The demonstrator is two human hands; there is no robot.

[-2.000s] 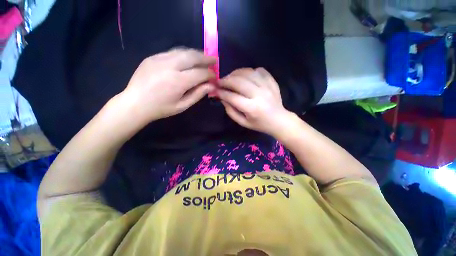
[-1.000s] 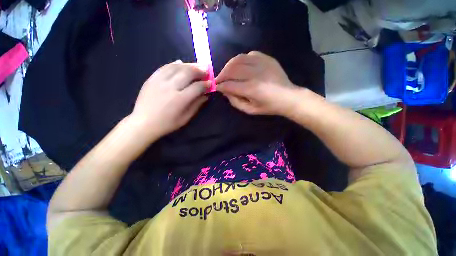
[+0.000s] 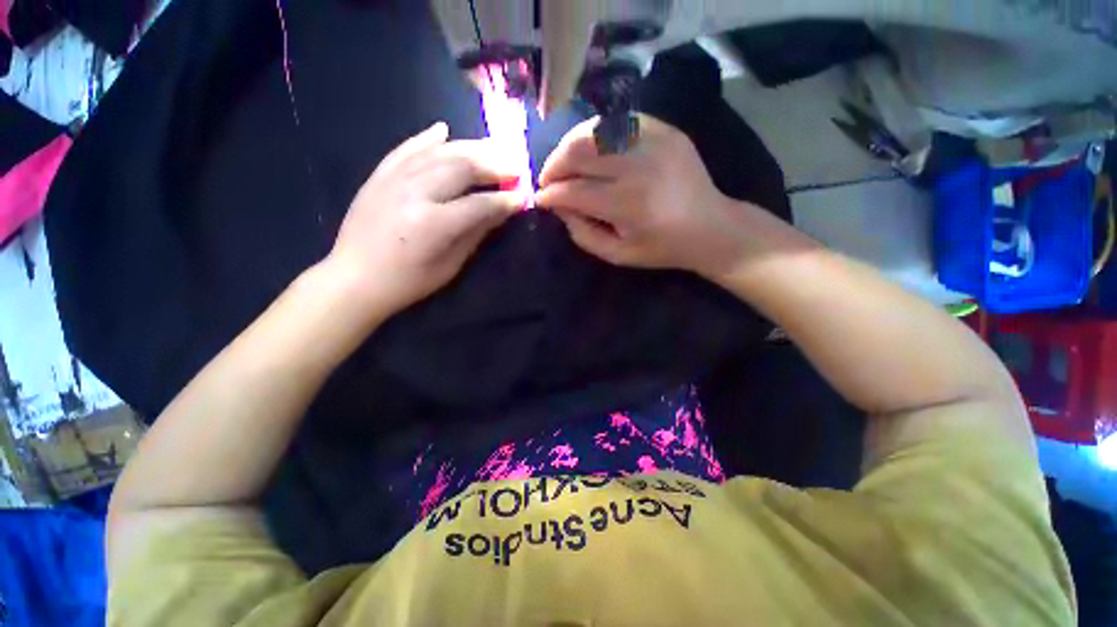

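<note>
Black fabric point(image 3: 404, 355) covers the table and my lap. A bright pink strip point(image 3: 503, 110) lies on it, running from the presser foot area down to my fingertips, partly washed out by the bright light. My left hand point(image 3: 423, 221) pinches the strip's near end from the left. My right hand point(image 3: 637, 196) pinches at the same end from the right; the fingertips of both hands nearly meet. The sewing machine point(image 3: 784, 15) is at the top, its dark needle area just beyond my fingers. What lies under the fingertips is hidden.
Scissors or a similar metal tool point(image 3: 870, 132) lie on the table at right. A blue basket point(image 3: 1017, 233) and a red stool or crate point(image 3: 1060, 367) stand further right. Black pieces with a pink edge point(image 3: 31, 184) lie at left. Blue cloth point(image 3: 55, 563) is at lower left.
The view has shifted so more of the sewing machine shows at the top. The hands and the strip's near end sit closer to the machine, with less strip visible. Both hands keep pinching.
</note>
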